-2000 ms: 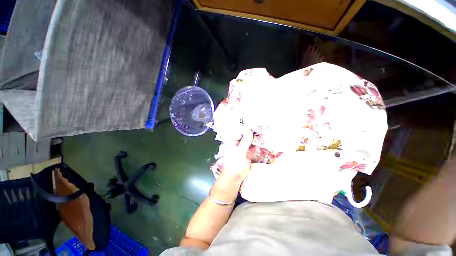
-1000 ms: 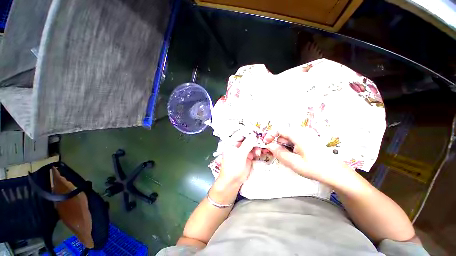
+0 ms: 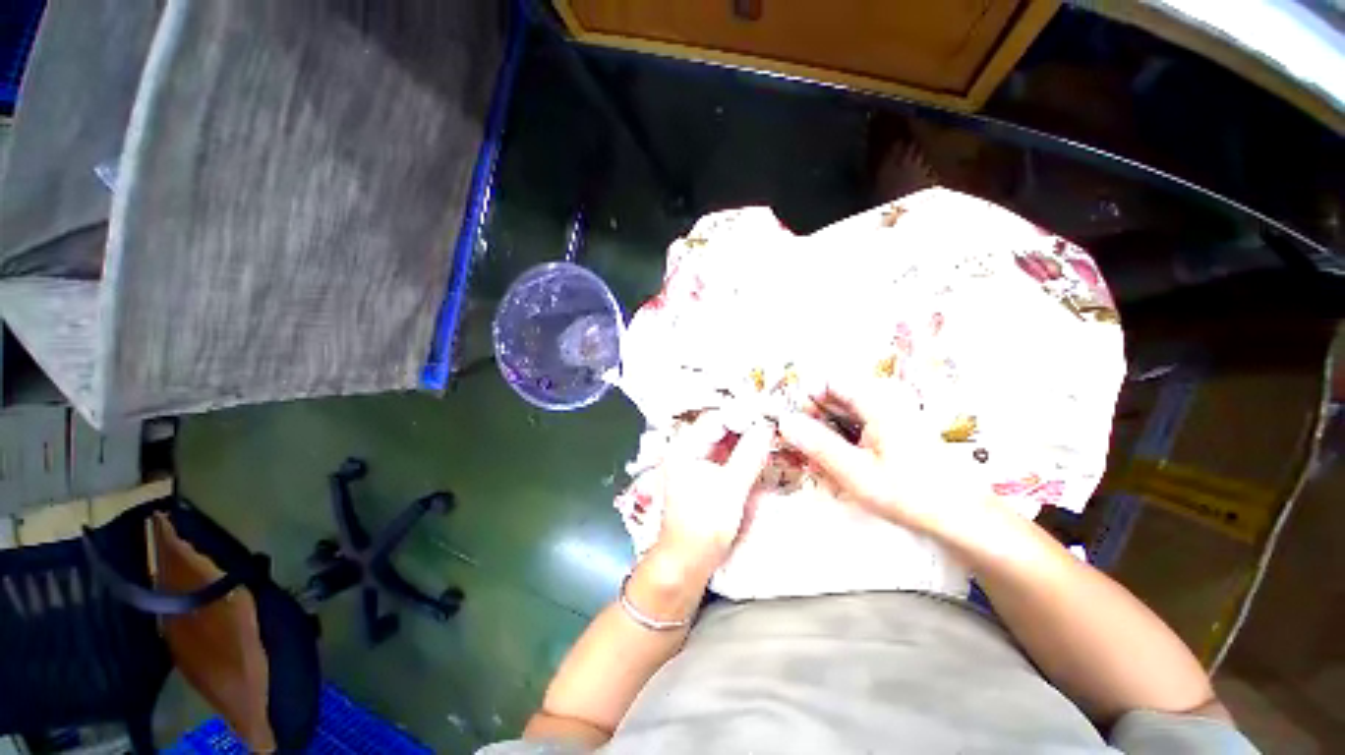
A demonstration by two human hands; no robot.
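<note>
A white garment with red-pink flowers (image 3: pixel 974 310) lies spread over my lap. My left hand (image 3: pixel 711 479) pinches a gathered bit of its cloth near the left side. My right hand (image 3: pixel 863 457) is close beside it, fingertips at the same spot and nearly touching the left fingertips. A small dark item shows in or under the right fingers; I cannot tell what it is. No needle or thread can be made out. The brightness of the cloth hides detail around the fingertips.
A clear purplish bucket (image 3: pixel 558 336) stands on the green floor left of the garment. A large grey fabric-lined bin (image 3: pixel 295 207) is at the upper left. A wooden drawer (image 3: pixel 797 37) is at the top. A cardboard box (image 3: pixel 1232 428) is at right, a black chair (image 3: pixel 280 620) at lower left.
Two seconds ago my right hand was out at the lower right, blurred; it came in to the garment beside my left hand. Since one second ago the hands have barely moved.
</note>
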